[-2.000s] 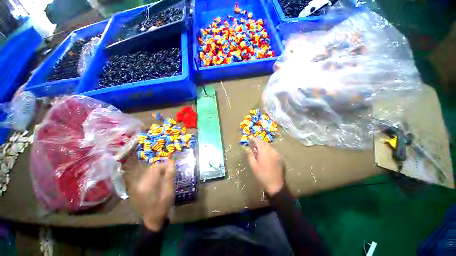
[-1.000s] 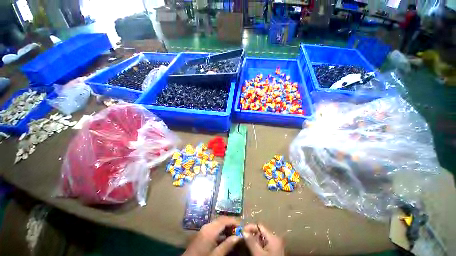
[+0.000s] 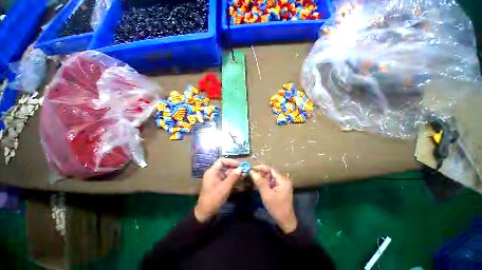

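Observation:
A small knitted piece (image 3: 244, 167) with its blue edge showing is between my fingertips at the bench's front edge. My left hand (image 3: 216, 185) pinches it from the left. My right hand (image 3: 272, 194) touches it from the right with thumb and finger; whether it also holds a tool I cannot tell. One pile of yellow-orange and blue knitted pieces (image 3: 185, 112) lies left of the green board (image 3: 234, 105). A smaller pile (image 3: 292, 104) lies right of it.
A phone (image 3: 205, 153) and red pom-poms (image 3: 210, 86) lie left of the board. A bag of red pieces (image 3: 79, 121) is at left, a clear plastic bag (image 3: 370, 79) at right. Blue bins (image 3: 158, 57) line the back. A black-yellow tool (image 3: 443, 141) lies on cardboard. Thread ends are scattered about.
My hands have come from beside the two piles to meet at the front edge around one piece. Since a second ago the view has tilted down, and the piece stays between the hands.

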